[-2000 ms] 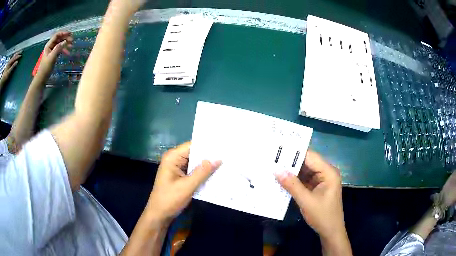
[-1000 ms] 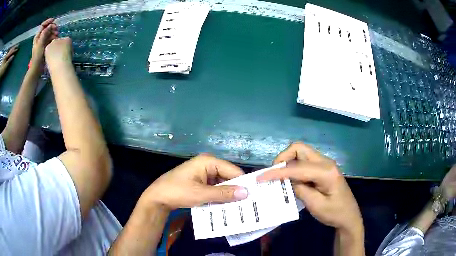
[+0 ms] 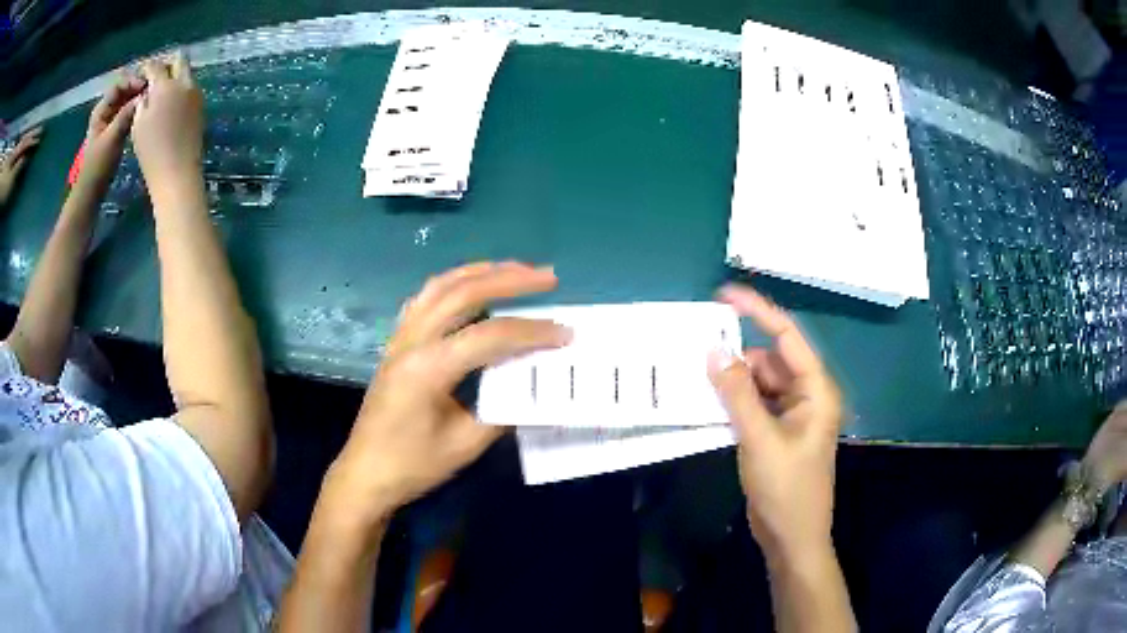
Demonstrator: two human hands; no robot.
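A half-folded instruction sheet [image 3: 612, 383] is held level over the bench's front edge. It shows a row of short dark bars, and its lower layer sticks out below at a slant. My left hand [image 3: 451, 383] holds its left end, fingers over the top. My right hand [image 3: 785, 420] pinches its right end between thumb and fingers; it is slightly blurred. A thick stack of unfolded sheets [image 3: 826, 173] lies at the right. A narrower pile of folded leaflets [image 3: 435, 111] lies at left centre, slightly fanned.
Clear plastic blister trays [image 3: 1020, 247] lie at the far right, and another tray [image 3: 266, 111] at the left. A neighbour's forearms [image 3: 204, 272] reach over the left tray. Another person's wrist [image 3: 1081, 501] is at the right edge. A pale strip runs behind the piles.
The open sheet from two seconds ago is now folded into a strip. Since one second ago, my hands have raised it towards the bench and levelled it. The neighbour's hands have moved slightly.
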